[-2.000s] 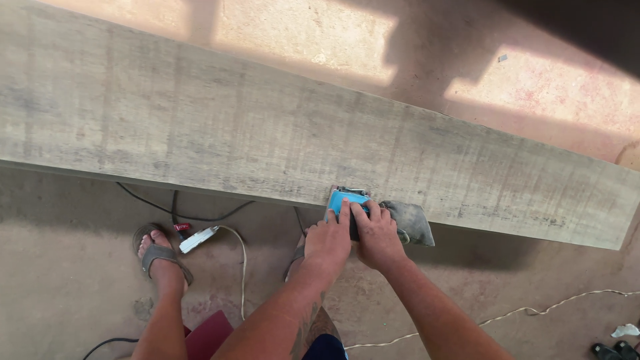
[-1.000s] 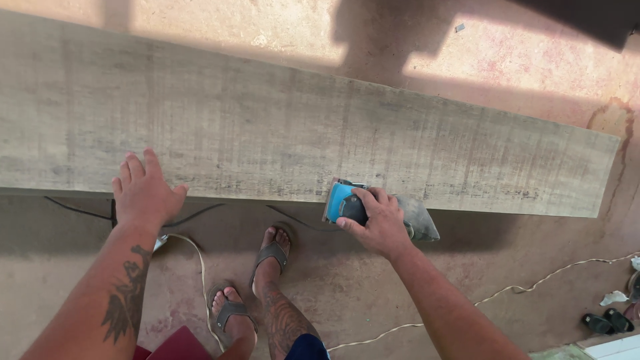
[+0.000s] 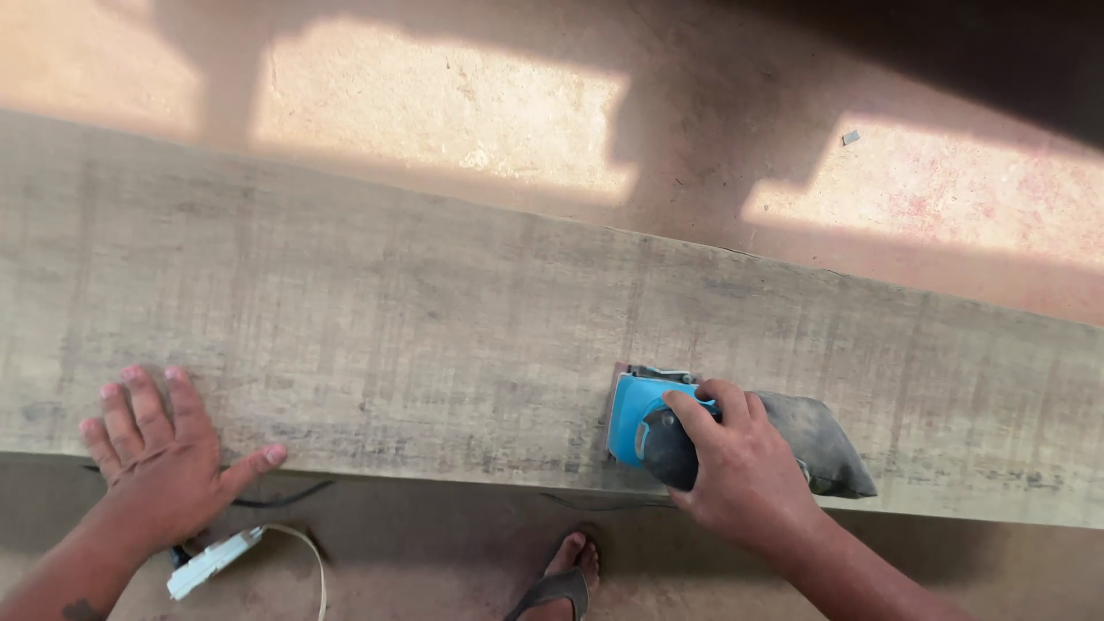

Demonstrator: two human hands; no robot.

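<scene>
A long weathered wooden plank [image 3: 414, 319] crosses the view from left to right. On its near edge, right of the middle, rests a blue and black electric finishing sander [image 3: 660, 418], a pinkish sanding sheet showing at its left side. My right hand [image 3: 746, 457] grips the sander's black housing from above. A dusty dark dust bag [image 3: 815, 444] extends to the right behind that hand and lies over the plank. My left hand [image 3: 168, 440] lies flat on the plank near its front edge at the left, fingers spread, holding nothing.
Below the plank at the left, a white power strip [image 3: 211, 565] with a pale cord lies on the floor. Dark cables run under the front edge. My sandalled foot [image 3: 569, 573] stands below the middle. A small grey scrap [image 3: 851, 137] lies on the sunlit floor beyond.
Two seconds back both hands were on the sander; my left hand has since let go and moved left onto the plank. The right hand still holds the sander. The view is closer to the plank.
</scene>
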